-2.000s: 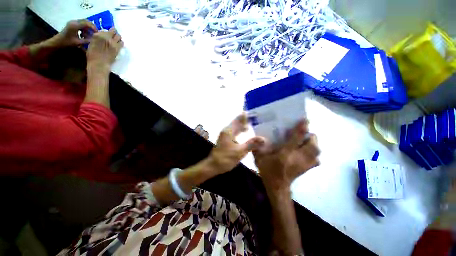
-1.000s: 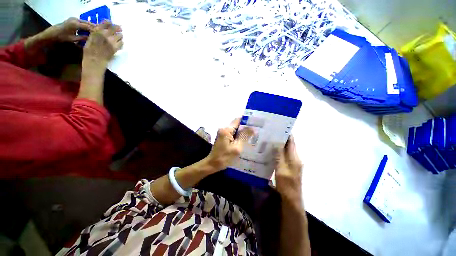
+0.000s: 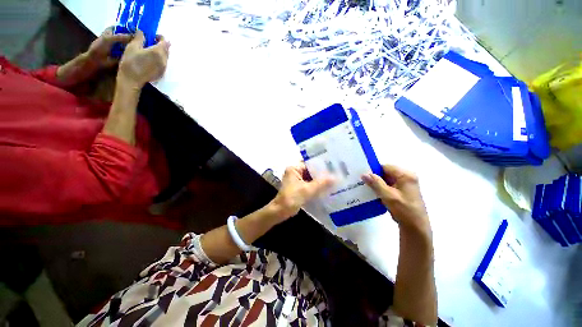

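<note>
A blue-and-white retail box (image 3: 338, 156) is held between my two hands above the table's near edge, white printed face up, with its blue long side showing on the right. My left hand (image 3: 305, 191) is at the box's left edge, fingers over the white face. My right hand (image 3: 399, 191) grips the box's right side, thumb on the face. The underside is hidden.
A finished box (image 3: 501, 265) lies at right, below a row of blue boxes (image 3: 558, 204). Fanned flat box blanks (image 3: 472, 108), a yellow bag (image 3: 565, 105) and a white cable pile (image 3: 376, 45) lie beyond. A person in red (image 3: 70, 147) works at left.
The held box has tilted the other way and opened out from flat, so its side panel shows. My right hand has moved right. The person in red has raised blue pieces.
</note>
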